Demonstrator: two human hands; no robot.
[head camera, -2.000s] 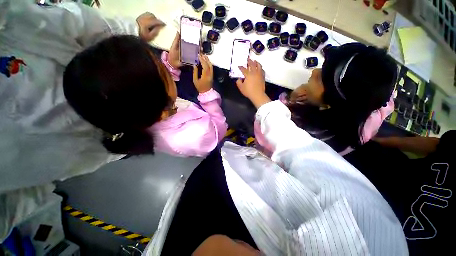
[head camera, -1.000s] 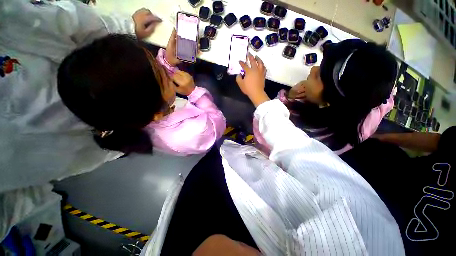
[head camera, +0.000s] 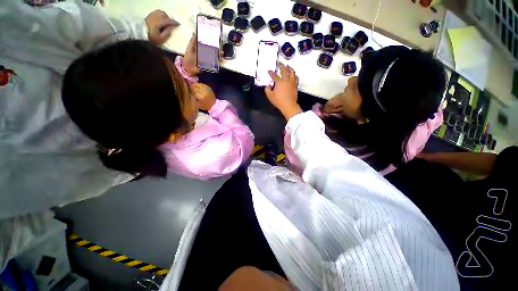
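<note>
A phone with a bright white screen (head camera: 266, 61) lies at the near edge of the white bench (head camera: 318, 82). My right hand (head camera: 283, 86), in a white striped sleeve, is at its lower right, fingers apart and fingertips at the screen's lower part. I see no grip around the phone. Many small black rounded-square devices (head camera: 305, 45) are spread on the bench beyond it. A second phone (head camera: 208, 43) is held upright by a seated person in pink at the left. Bare skin shows at the bottom edge, but no fingers of my left hand are visible.
Two seated people in pink (head camera: 204, 149) are close in front, left and right. A person in white stands at far left, hand (head camera: 159, 26) over the bench. Paper sheets (head camera: 467, 51) and dark units (head camera: 463, 116) are at right. Yellow-black tape (head camera: 116, 257) marks the floor.
The left seated person's free hand has moved from beside their phone down near their face. My right hand stays at the phone, its fingers slightly shifted. The view has shifted slightly.
</note>
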